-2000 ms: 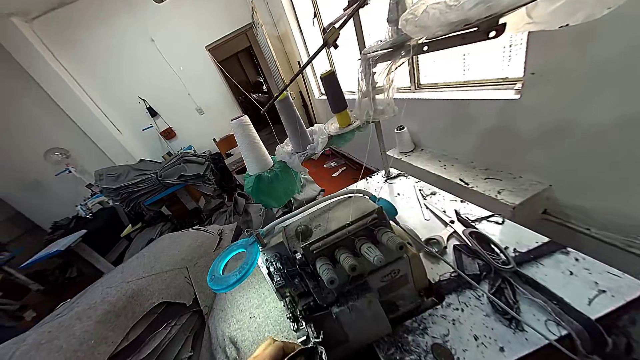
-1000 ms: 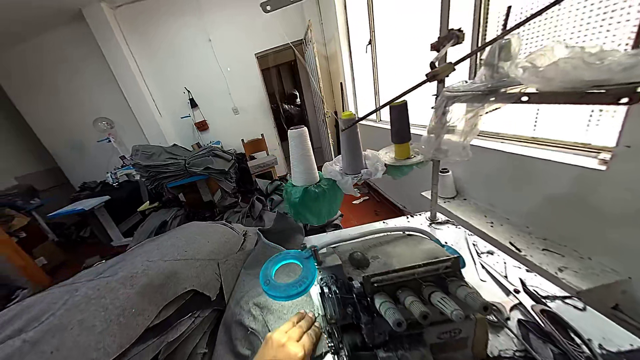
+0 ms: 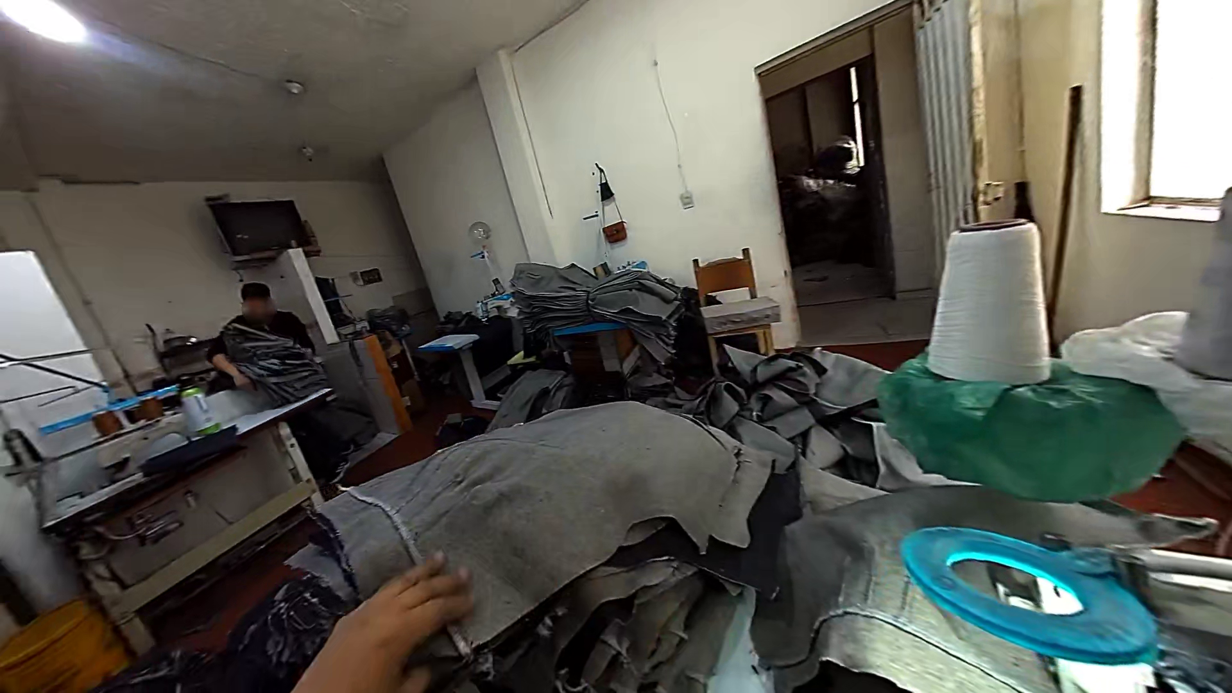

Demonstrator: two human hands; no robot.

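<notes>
My left hand [image 3: 399,616] is at the lower left, its fingertips touching a grey cloth piece [image 3: 577,472] with a frayed, stitched edge, on top of a pile. No cloth shows pinched in it; the thumb is partly hidden. My right hand is out of view. Another grey cloth piece [image 3: 905,616] with a seam lies at the lower right, beneath a blue ring-shaped lamp [image 3: 1107,616]. Behind the lamp stands a white thread cone [image 3: 991,308] on a green plastic bag [image 3: 1030,433].
At the left, a person [image 3: 269,337] handles dark cloth behind a sewing table [image 3: 221,462]. A yellow bucket [image 3: 63,650] stands at the lower left. Heaped grey cloth [image 3: 789,404], stacked cloth [image 3: 597,298] and a wooden chair [image 3: 727,279] are farther back.
The view has swung left. My left hand was beside the overlock sewing machine one second ago and now touches the cloth pile farther left.
</notes>
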